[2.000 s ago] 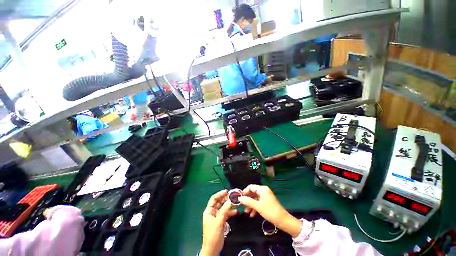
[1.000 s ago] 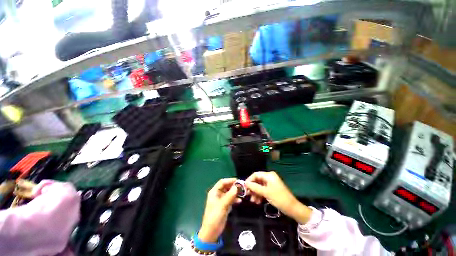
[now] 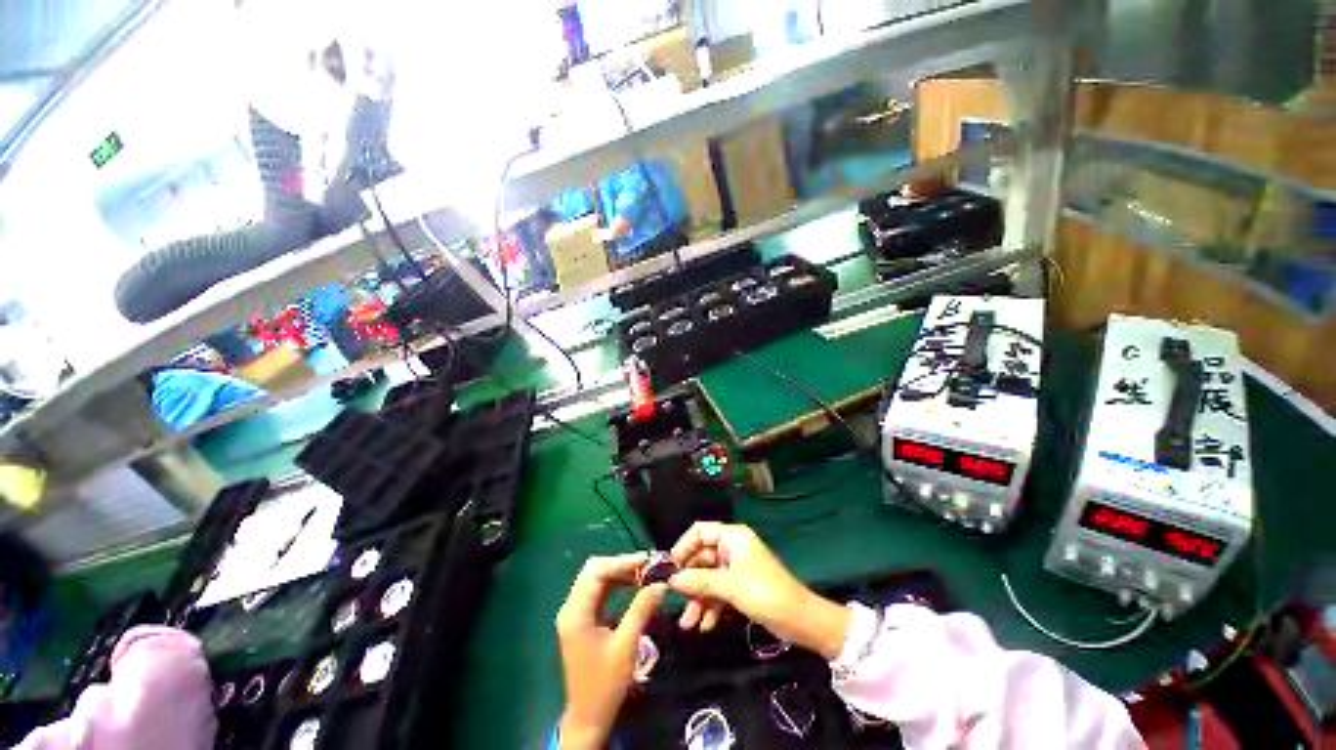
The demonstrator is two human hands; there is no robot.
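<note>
My left hand [image 3: 601, 630] and my right hand [image 3: 740, 586] hold a small round watch module [image 3: 659, 569] between their fingertips, above the work tray. The module has a silver rim and a dark face. The black work tray [image 3: 857, 667] lies under my hands, with round units or rings in its pockets. Behind my hands stands the black test fixture [image 3: 674, 476] with an upright red handle [image 3: 642, 393]. A round unit [image 3: 712, 463] on its front glows green. My hands and sleeve cover part of the tray.
Two white power supplies [image 3: 967, 410] stand at the right, with a white lead [image 3: 1084, 642] before them. A filled tray [image 3: 378, 659] and a paper sheet [image 3: 279, 542] lie left. Another filled tray [image 3: 733, 315] stands behind the fixture. A neighbour's pink sleeve [image 3: 147, 696] shows lower left. A red box [image 3: 1304, 623] is lower right.
Both hands still hold the module, now tilted so its face shows less openly. The camera view has shifted. The neighbour's arm at the left has moved.
</note>
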